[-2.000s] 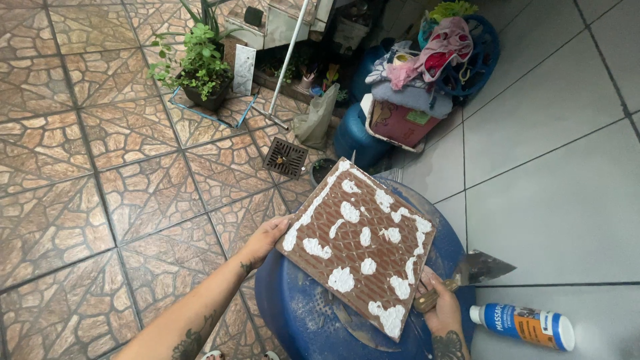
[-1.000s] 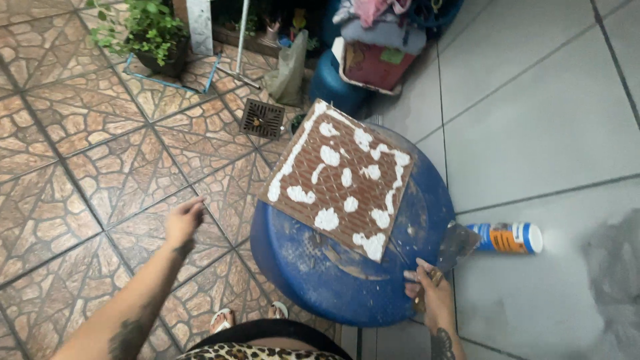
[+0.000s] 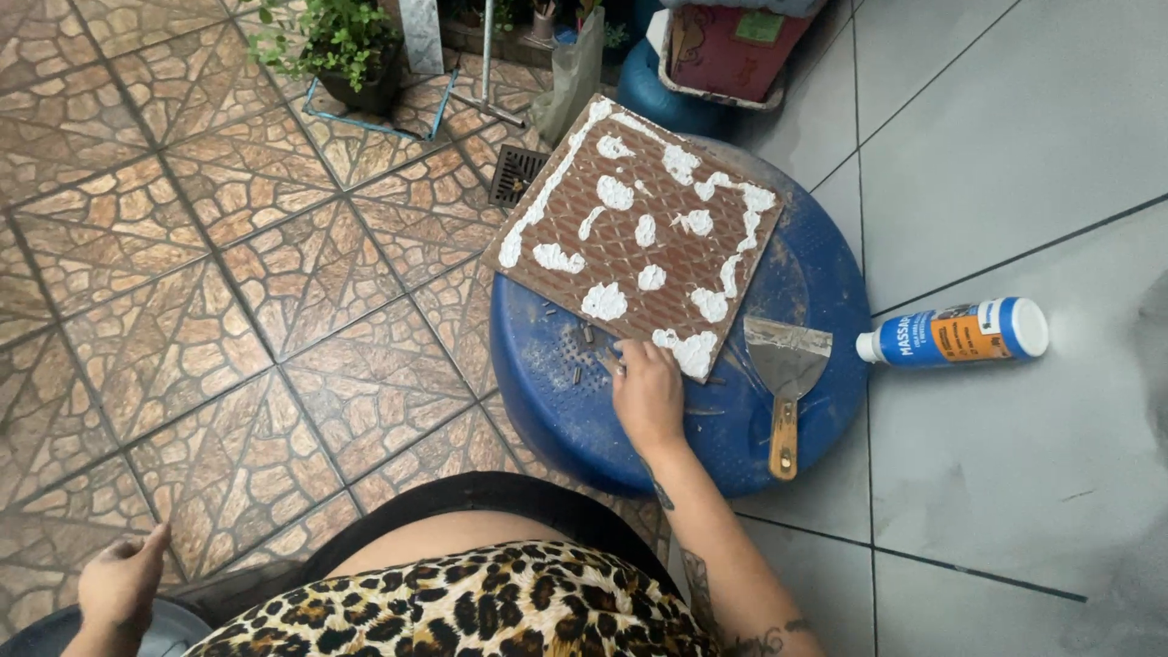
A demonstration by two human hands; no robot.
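A square brown tile [image 3: 671, 214], ribbed side up with white paste in blobs and along its edges, lies on an upturned blue plastic tub [image 3: 547, 383]. My right hand [image 3: 648, 392] is at the tile's lower edge, over the tub, its fingertips near small brown fragments [image 3: 587, 335]; whether it pinches one cannot be told. A putty knife [image 3: 785, 392] with a wooden handle and paste on its blade lies on the tub, right of that hand. My left hand [image 3: 123, 579] is at the lower left, away from the tile and holding nothing visible, above a dark round container [image 3: 187, 625].
A blue and white bottle [image 3: 954, 331] lies on grey floor tiles right of the tub. Behind are a floor drain [image 3: 518, 173], a potted plant [image 3: 358, 59], a squeegee pole [image 3: 488, 55], a plastic bag [image 3: 570, 82] and a red bin [image 3: 725, 55].
The putty knife, by my right hand before, now lies on the tub. Both hands have let go of the tile, which rests on the tub. My left hand has moved down and left.
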